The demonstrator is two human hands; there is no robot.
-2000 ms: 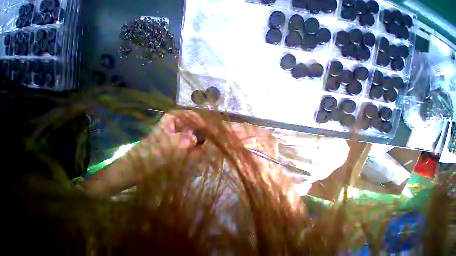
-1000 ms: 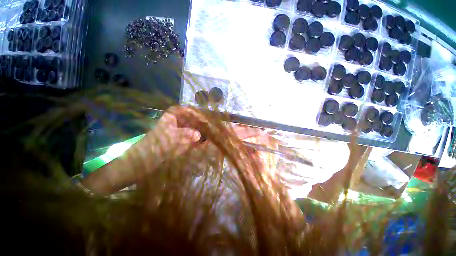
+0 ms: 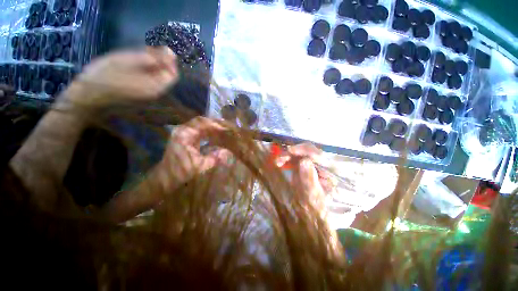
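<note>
My left hand (image 3: 196, 149) is below the near edge of the blister tray (image 3: 272, 113), fingers curled. Hair across the view hides its fingertips, and I cannot tell whether it holds anything. My right hand (image 3: 304, 165) is to its right, fingers closed on a small orange-red item (image 3: 278, 154). No silvery tool can be made out clearly. Three round black pieces (image 3: 242, 102) lie in the tray's near left pocket. More black pieces (image 3: 404, 52) sit grouped in pockets on the tray's right side.
Another person's blurred hand (image 3: 130, 74) reaches from the left beside the glittery dark heap (image 3: 182, 42). Stacked trays of black discs (image 3: 42, 45) stand far left. A crumpled clear bag (image 3: 488, 108) is at right. A red item (image 3: 484, 195) is below the bench edge.
Another person's arm has come in from the left over the dark surface. A third black piece is in the near left pocket. The orange-red item now shows at my right hand, and the silvery tool no longer shows clearly.
</note>
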